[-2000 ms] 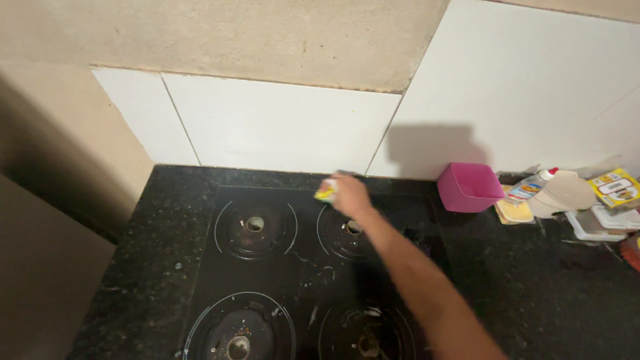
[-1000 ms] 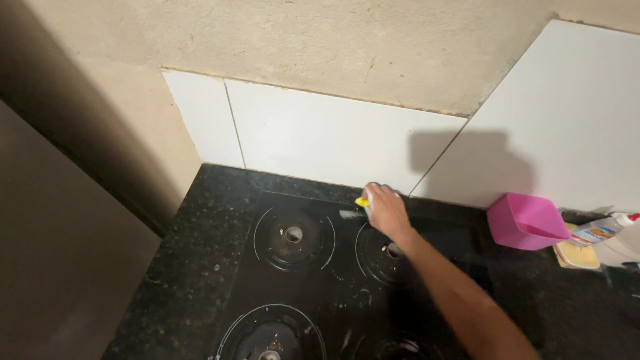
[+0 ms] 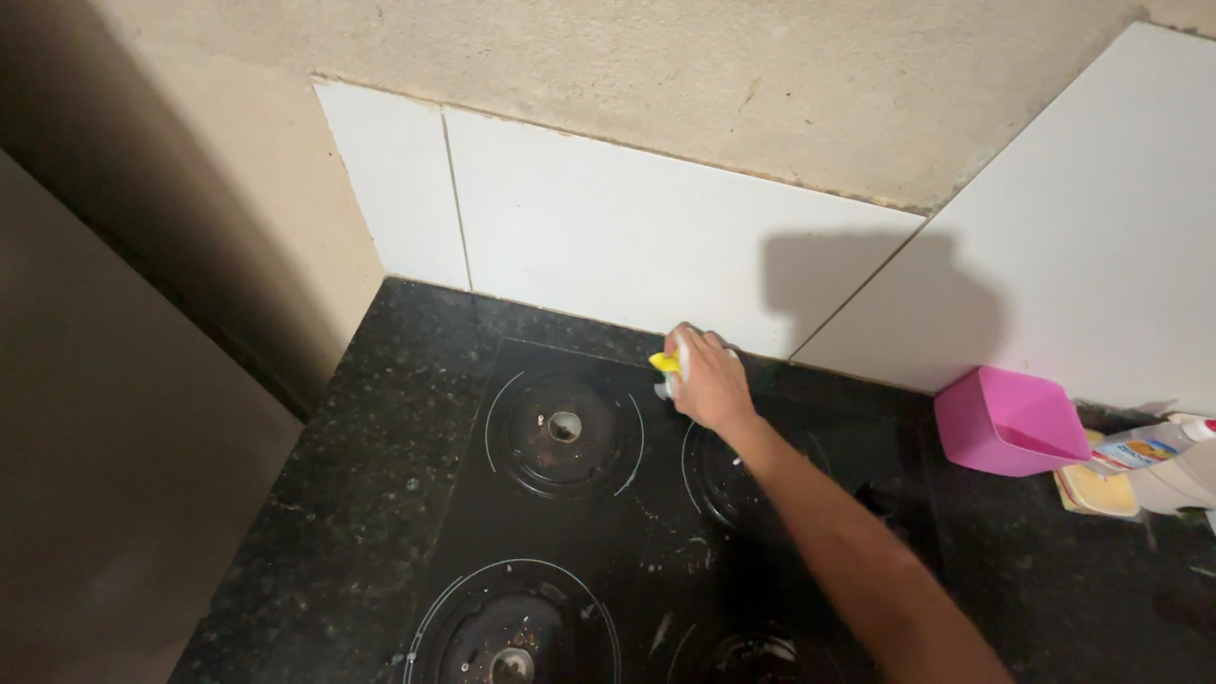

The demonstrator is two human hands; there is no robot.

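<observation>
My right hand (image 3: 708,378) is closed around a small yellow and white object (image 3: 667,363), perhaps a sponge or cloth; most of it is hidden by my fingers. The hand is at the back edge of a black glass cooktop (image 3: 608,532), close to the white wall tile (image 3: 617,218). Rings mark the cooktop's burner places, with metal parts in their middles, and smears and crumbs lie on the glass. My forearm covers part of the back right burner place. My left hand is out of view.
A pink plastic container (image 3: 1012,423) stands on the dark speckled stone countertop (image 3: 332,513) at the right. Beside it are a yellowish tub (image 3: 1097,491) and a clear bottle with a red cap (image 3: 1140,448). A tall grey surface (image 3: 114,456) borders the left side.
The view has shifted left, and the items at the far right have partly left it. My right hand stays along the cooktop's back edge, still holding the yellow and white object.
</observation>
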